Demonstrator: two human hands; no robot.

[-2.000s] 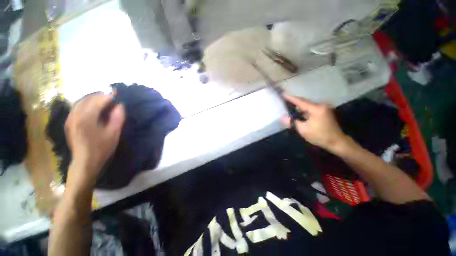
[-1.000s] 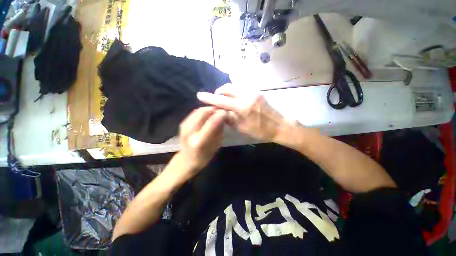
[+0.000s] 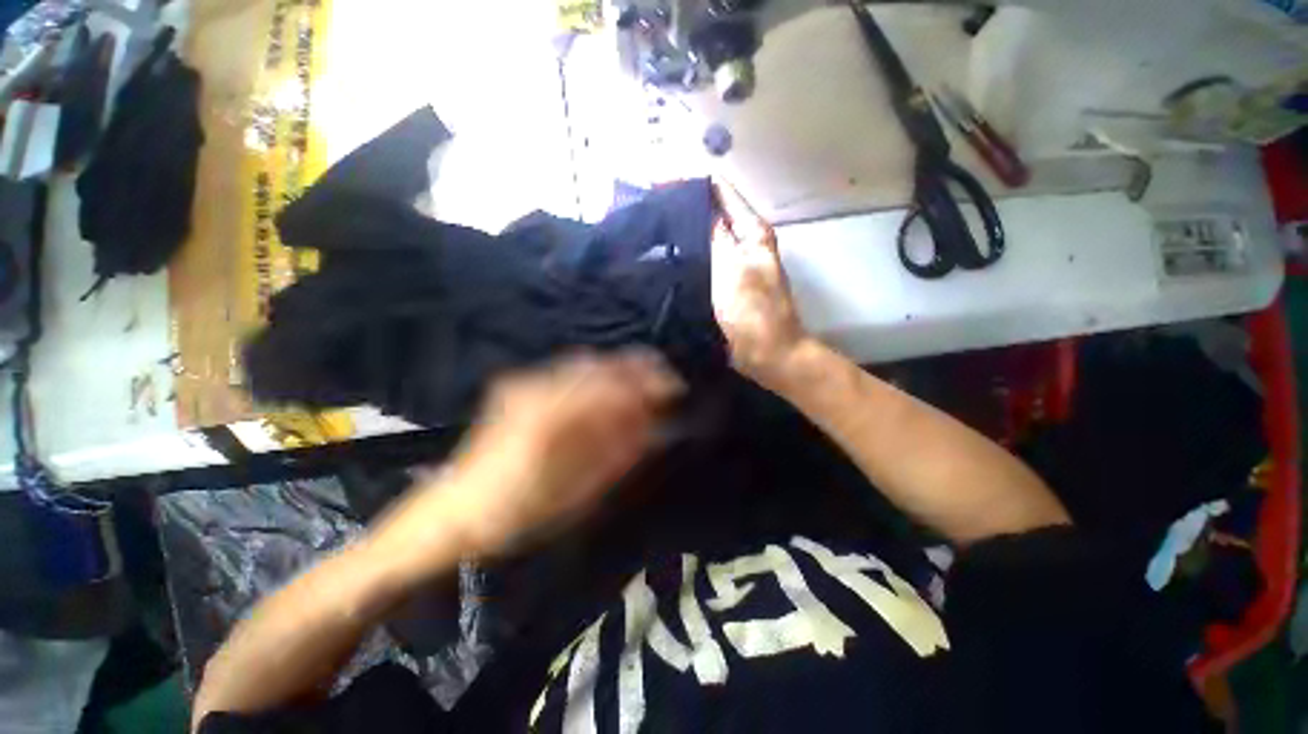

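A black garment piece lies spread over the white table, bunched at left with one flap pointing up. My left hand is blurred over the cloth's near edge; whether it grips the cloth cannot be told. My right hand is at the cloth's right edge, fingers pointing up, holding that edge. The sewing machine's metal parts are above the cloth, cut off by the top edge. The cloth is below them, apart from the needle area.
Black-handled shears and a red-handled tool lie right of my right hand. A dark cloth bundle lies far left, beyond yellow-taped cardboard. A grey plastic bag and a red crate are below the table.
The shears were in my right hand two seconds ago and now lie on the table. My hands have moved apart since one second ago, and the cloth's right part is raised and spread between them.
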